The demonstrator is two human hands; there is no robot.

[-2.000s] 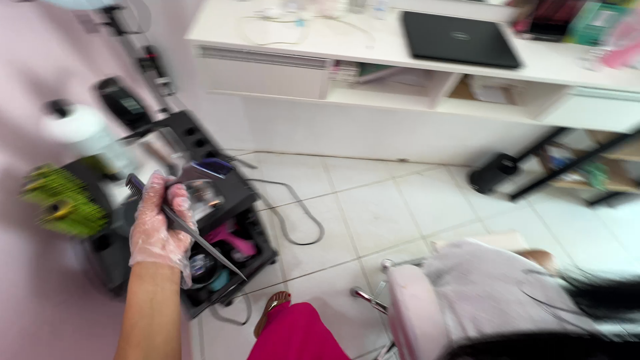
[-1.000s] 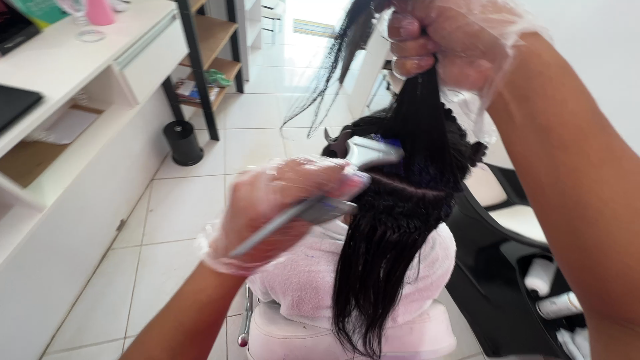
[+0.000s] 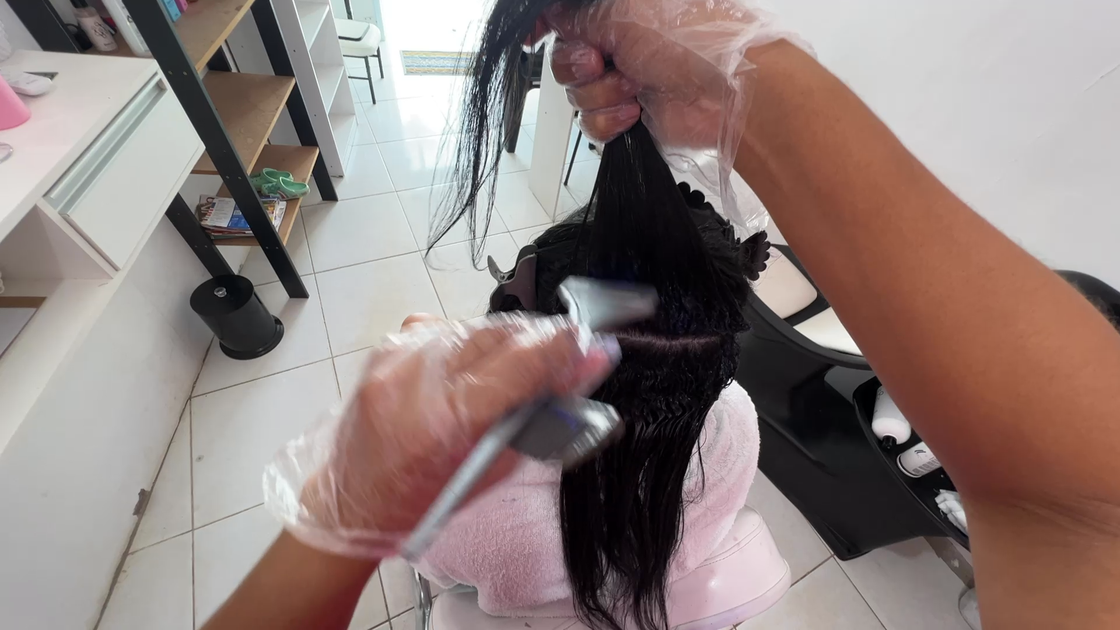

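My left hand [image 3: 455, 411], in a clear plastic glove, grips a tint brush [image 3: 604, 302], blurred, beside a parting in a seated person's dark wet hair [image 3: 639, 472]. A grey comb [image 3: 464, 477] with a long thin tail is held in that same hand, below the brush. My right hand [image 3: 626, 79], gloved too, is closed around a raised section of the hair above the head. Dark hair clips [image 3: 516, 280] hold hair at the sides. A pink towel [image 3: 516, 542] covers the person's shoulders.
On the left stand a white desk [image 3: 96, 131], a shelf unit [image 3: 254, 105] and a black bin [image 3: 236, 315]. To the right is a black wash unit [image 3: 805, 437] with bottles [image 3: 890, 416] in its tray. The pink chair [image 3: 735, 577] supports the person.
Two seconds ago the view was of a dark cart, with a comb in my left hand. One second ago both hands were at the hair; the right hand still holds the section up.
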